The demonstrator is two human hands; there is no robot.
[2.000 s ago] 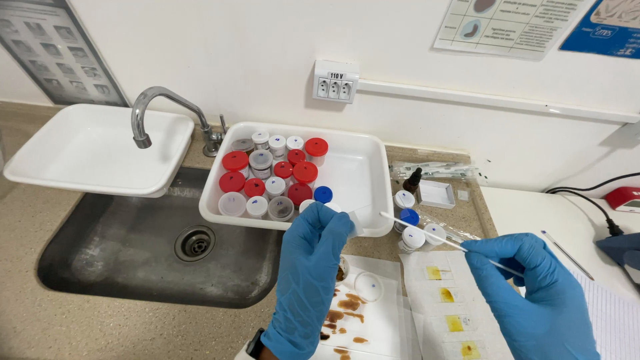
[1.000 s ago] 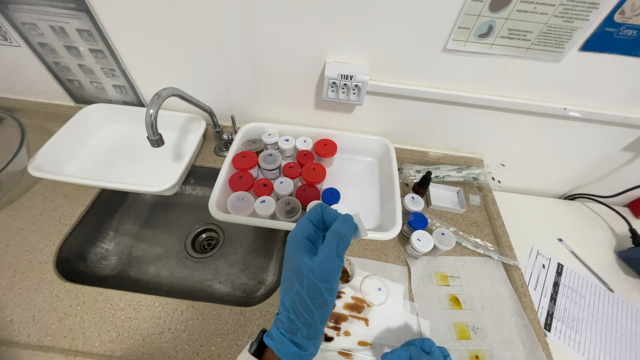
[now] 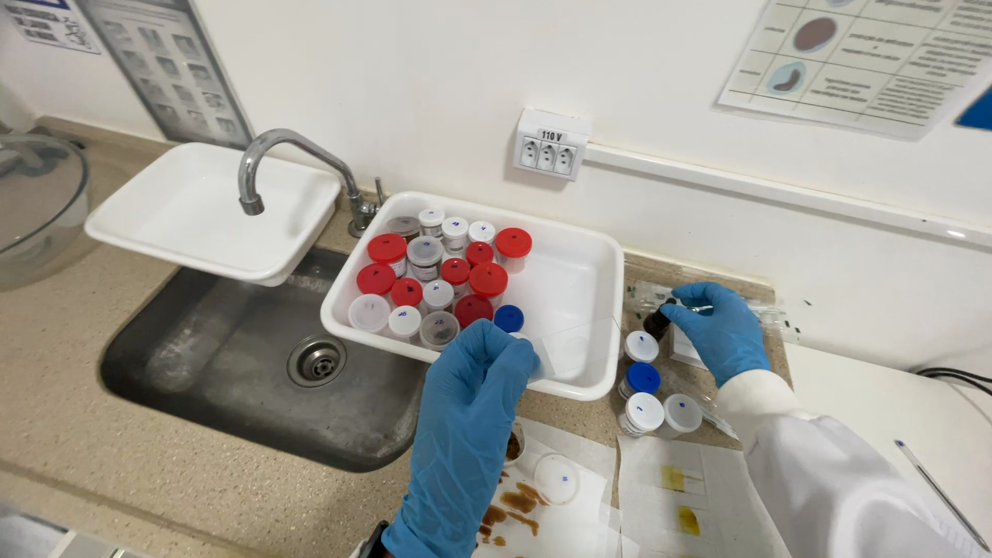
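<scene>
My left hand, in a blue glove, holds a clear glass slide by one end between thumb and fingers, over the near right rim of a white plastic tray. My right hand, gloved too, has its fingertips at the top of a small dark dropper bottle; whether they grip it is unclear. Capped sample cups stand just below it. An open cup with brown contents is partly hidden behind my left hand, beside a loose white lid on brown-stained paper.
Several red-, white- and blue-capped cups fill the tray's left part. Left are a steel sink, a curved faucet and a second white tray. Slides with yellow smears lie on paper at the front. A pen lies far right.
My right hand held a thin white stick two seconds ago; it was low at the front one second ago and is now up at the dropper bottle, no stick visible. My left hand still holds the slide.
</scene>
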